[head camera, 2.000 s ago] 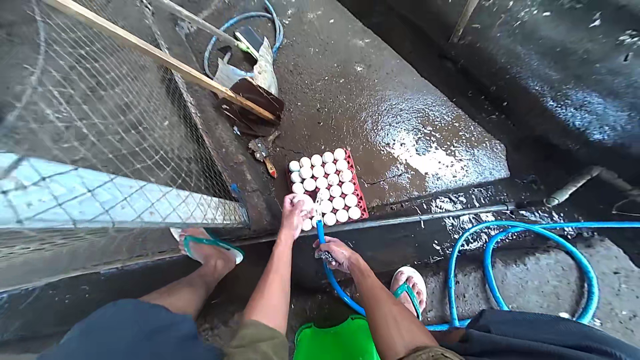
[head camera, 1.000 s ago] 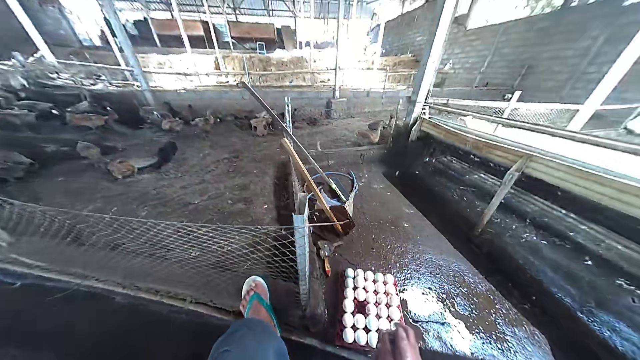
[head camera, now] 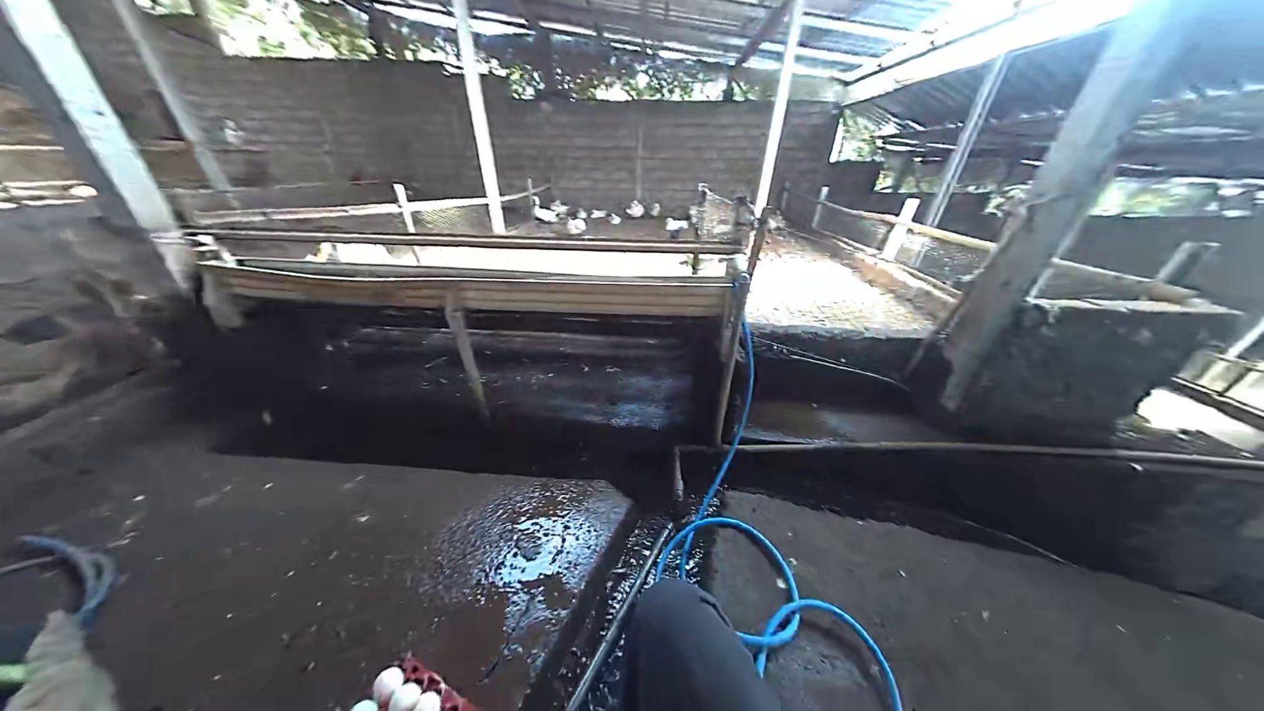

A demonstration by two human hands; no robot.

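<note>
Neither of my hands shows in the head view now. At the bottom edge, left of centre, a corner of a red egg tray (head camera: pixel 449 697) holds several white eggs (head camera: pixel 388 683); the rest of it is cut off by the frame. A blue hose (head camera: pixel 750 395) hangs down beside a post and lies in loops on the concrete to the right of my dark-clothed knee (head camera: pixel 681 652).
A wet concrete floor (head camera: pixel 296 553) spreads around the tray. A pipe (head camera: pixel 622 617) runs along its edge by a dark channel. At the left lie a coiled hose (head camera: pixel 89 573) and a pale sack (head camera: pixel 64 662). Low barriers, posts (head camera: pixel 469 365) and white birds (head camera: pixel 576 225) stand beyond.
The view has swung up and right. Two seconds ago both hands were at the tray, one with the blue hose; one second ago a hand was by the eggs. Now both are out of view.
</note>
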